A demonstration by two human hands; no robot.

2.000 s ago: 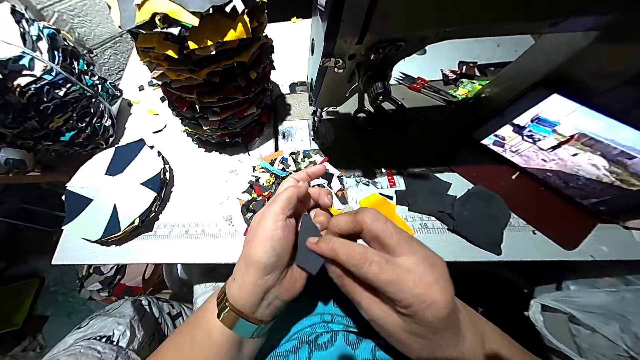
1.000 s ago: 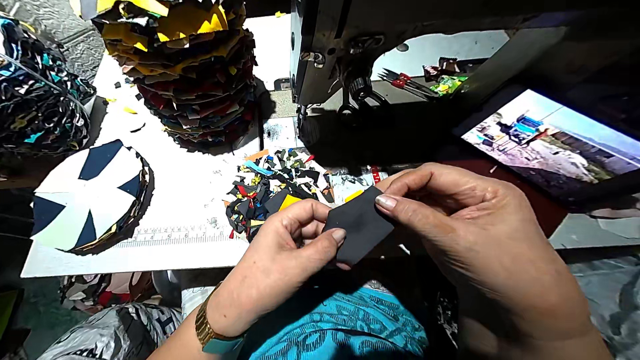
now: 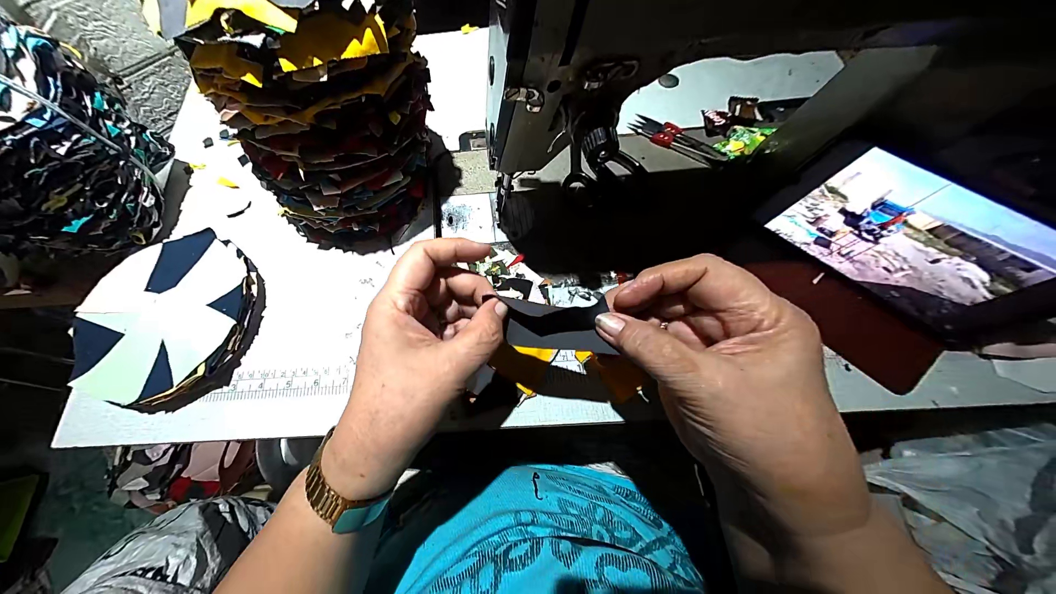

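Observation:
My left hand (image 3: 433, 338) and my right hand (image 3: 718, 346) hold a dark fabric piece (image 3: 549, 323) between them, one end pinched in each thumb and fingers. The piece is creased along its upper edge and hangs above the table's front part. Yellow and dark fabric pieces (image 3: 528, 363) lie just below it, partly covered by it and my hands. Small mixed scraps (image 3: 511, 276) show behind my fingers, near the sewing machine's needle area (image 3: 505, 186). To the left lies a stack of round patchwork pieces (image 3: 169, 318) in white, pale green and dark blue.
A tall stack of ragged-edged fabric pieces (image 3: 330, 124) stands at the back left, with a tied bundle (image 3: 74, 157) farther left. The sewing machine (image 3: 561, 82) rises behind my hands. Red-handled thread snips (image 3: 672, 136) lie beyond it. A tablet (image 3: 916, 227) leans at the right.
My hands have moved apart from their close position two seconds ago, and now stretch the dark piece between them. One second ago the piece showed broad and flat; now it looks folded or curled.

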